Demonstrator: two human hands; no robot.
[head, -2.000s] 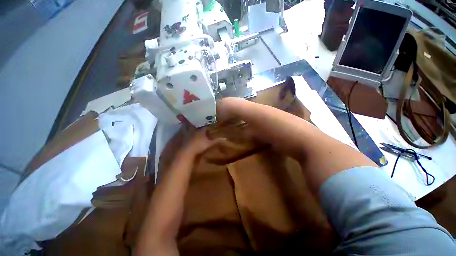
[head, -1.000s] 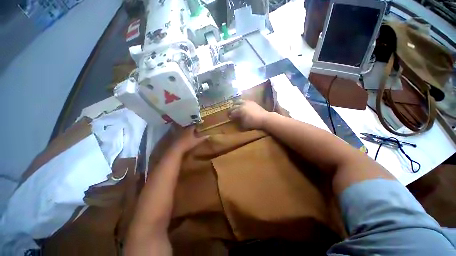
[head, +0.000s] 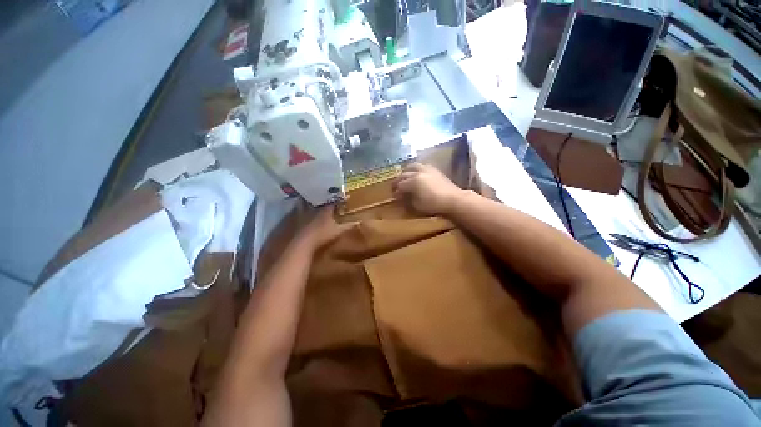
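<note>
The brown garment panel (head: 451,308) lies below the white sewing machine head (head: 292,154), with a seam running down it. The yellow-gold clamp frame (head: 371,179) rests on the brown cloth under the machine head. My right hand (head: 424,190) is at the frame's right end, fingertips bent down on the cloth and frame edge. My left hand (head: 328,227) lies on the cloth at the frame's left end; its fingertips are partly hidden by the machine head and cloth, so its grip is unclear.
White and brown work pieces (head: 100,283) are heaped at left. The dark bed plate (head: 546,188) and white sheet (head: 496,163) extend right. Beyond are the control panel (head: 597,71), tan handbag (head: 709,108), and snips (head: 642,246) beside a black cord (head: 692,288).
My right hand has moved right, away from the left hand, uncovering the clamp frame. The cloth near the frame lies flatter. In the last second the hands have hardly moved; the view shifted slightly.
</note>
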